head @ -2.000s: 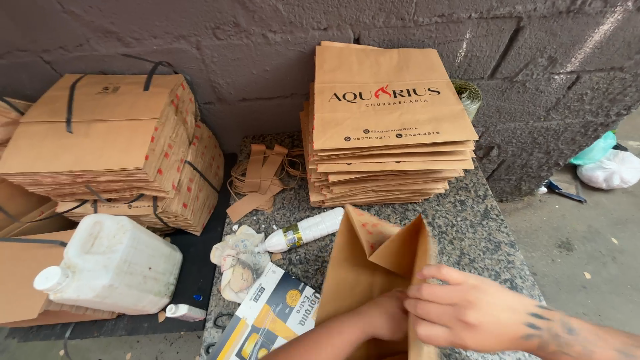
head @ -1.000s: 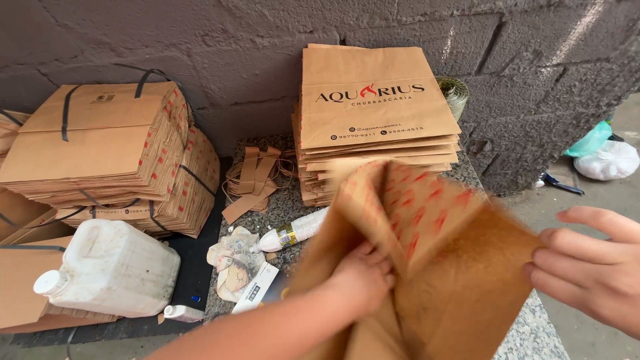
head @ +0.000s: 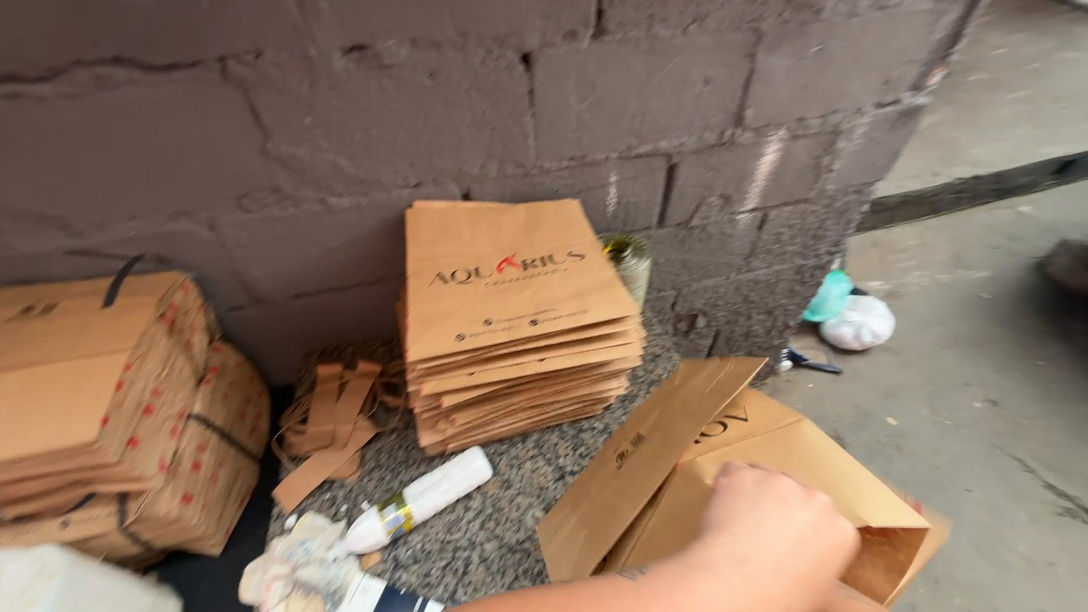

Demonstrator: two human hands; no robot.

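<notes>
My left hand (head: 778, 531) reaches in from the bottom, its fingers curled down over a brown kraft paper bag (head: 765, 425). That bag is tilted at the lower right, its base flap folded out on the left and its open mouth facing lower right. Only a sliver of skin below my left hand may be my right hand; its fingers are hidden. Behind, a stack of flat kraft paper bags (head: 518, 297) with printed lettering stands on the granite slab (head: 501, 518). A white plastic squeeze bottle (head: 446, 484) lies in front of the stack, its nozzle at a stained cloth (head: 297, 561).
Cardboard strips and cord handles (head: 331, 416) lie left of the stack. Strapped bundles of paper bags (head: 127, 399) and a white jug (head: 76, 582) are at the left. A block wall (head: 382, 110) rises behind. White and green plastic bags (head: 858, 323) lie on the floor at right.
The bag has turned and moved right and down; its patterned inside, facing me a second ago, is now mostly hidden. My right hand has gone almost out of sight. The view has shifted.
</notes>
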